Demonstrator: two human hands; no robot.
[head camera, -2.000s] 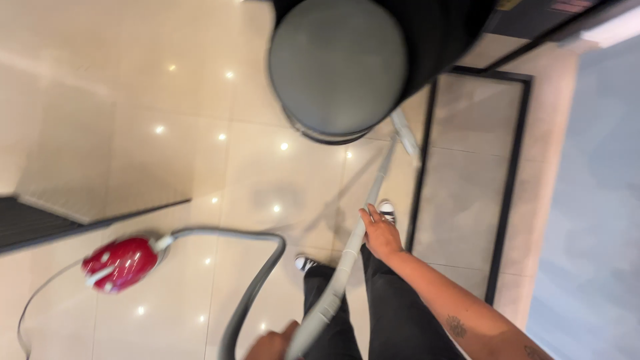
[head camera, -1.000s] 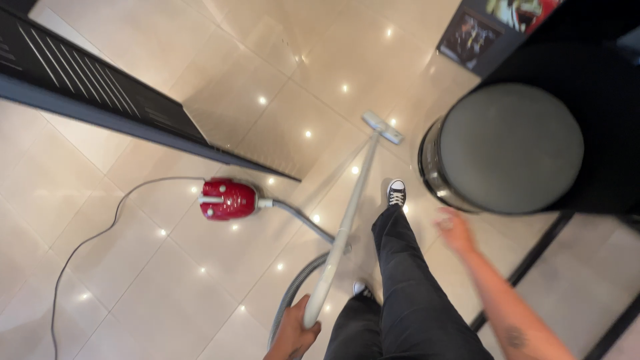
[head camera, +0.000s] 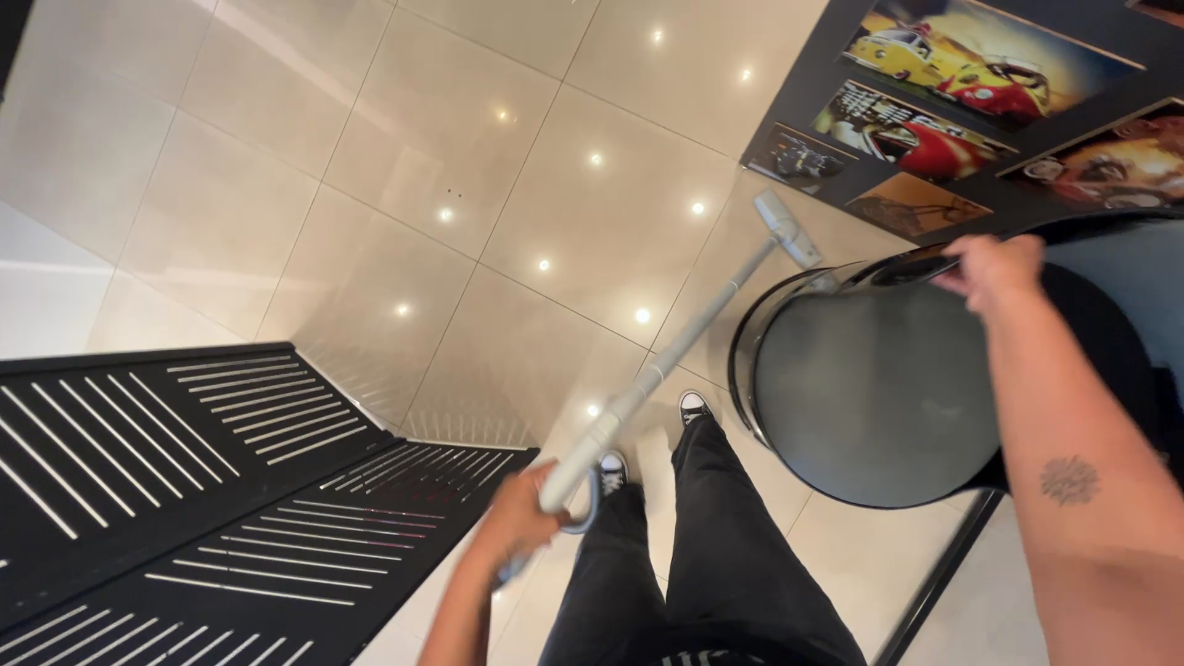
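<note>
My left hand (head camera: 525, 520) is closed around the grip end of a light grey vacuum cleaner wand (head camera: 638, 393), which runs up and to the right across the tiled floor. At its far end the floor nozzle (head camera: 786, 229) lies on the tiles close to the rounded black furniture with a grey top. My right hand (head camera: 997, 268) holds the black rim of the salon-type chair or stool (head camera: 879, 398), its fingers curled over the edge. The red vacuum body is out of view, and only a short piece of hose shows below my left hand.
A black slatted partition (head camera: 268, 509) stands at the lower left. A dark panel (head camera: 823, 102) with several car pictures (head camera: 990, 60) is at the upper right. Below the grey-topped furniture a black bar (head camera: 939, 578) crosses the floor. My sneakers (head camera: 692, 407) stand beside the wand.
My right hand, on the wand two seconds ago and off it one second ago, is now on the black rim. The nozzle has come next to the furniture. The view has shifted, losing the red vacuum body.
</note>
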